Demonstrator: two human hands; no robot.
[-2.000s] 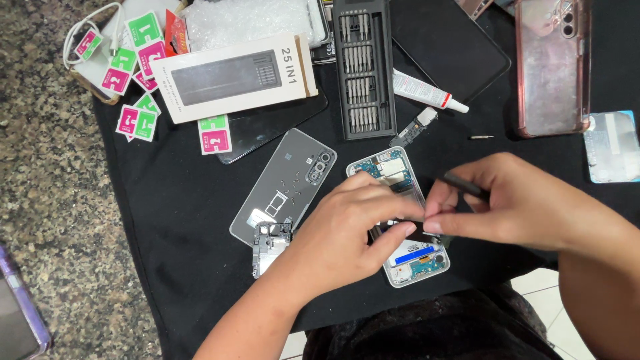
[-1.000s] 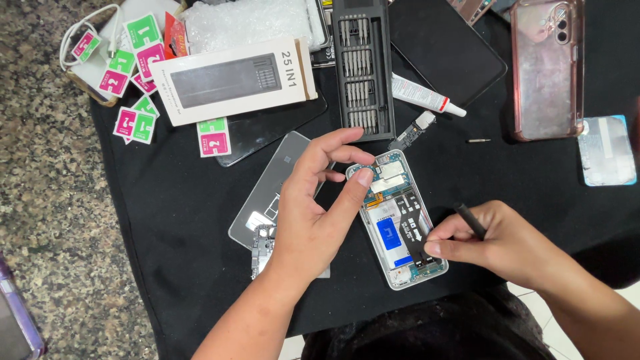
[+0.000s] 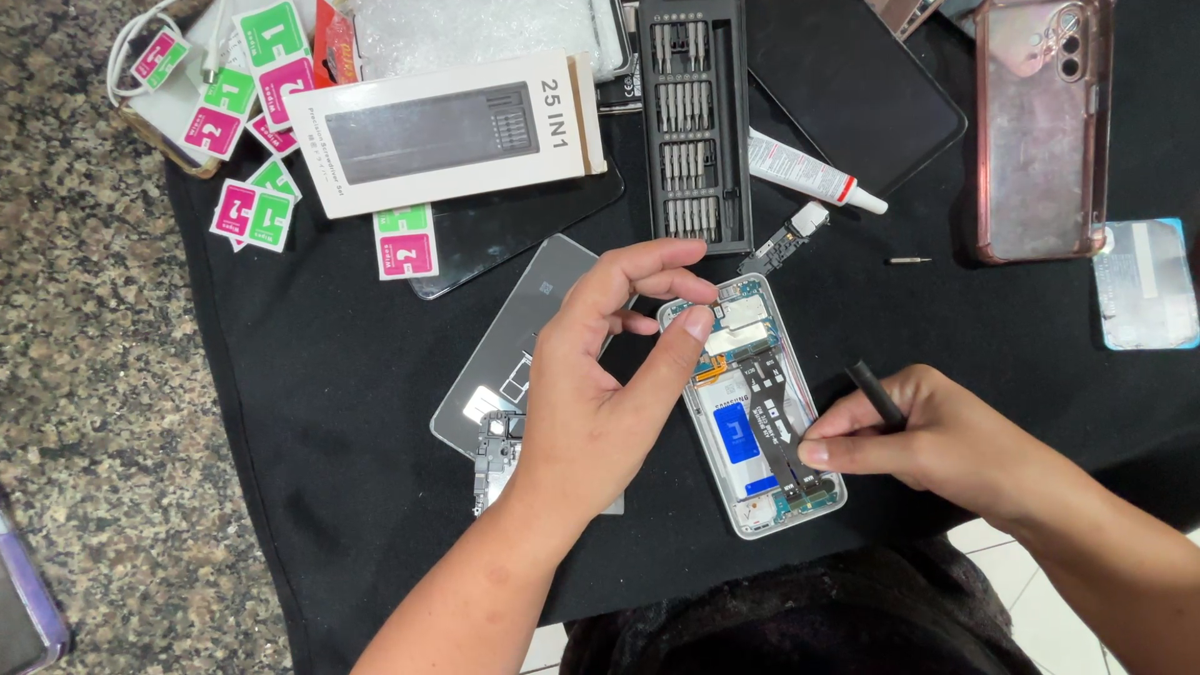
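Observation:
An opened smartphone [image 3: 750, 422] lies on black cloth with its battery, circuit board and black flex cables [image 3: 778, 422] exposed. My left hand [image 3: 619, 366] arches over its upper left corner, thumb and fingers apart at the upper board; whether they pinch a small part is not clear. A slim black tool [image 3: 874, 396] is held in my right hand [image 3: 923, 431], whose thumb and index fingertips rest at the right side of the flex cables. Partly under my left hand are a grey phone back cover [image 3: 525, 328] and a metal-and-plastic inner bracket [image 3: 497, 450].
Above the phone stand a screwdriver bit case [image 3: 694, 122], a white box [image 3: 445, 131], a glue tube [image 3: 811, 173] and a loose phone module [image 3: 787, 239]. A small bit [image 3: 909, 260], a dark phone [image 3: 872, 94] and a pink clear case [image 3: 1045, 131] lie to the right.
Two seconds ago both hands were close together over the phone, covering its middle. My left hand has moved to the upper corner, my right to the lower right edge, and the flex cables now show.

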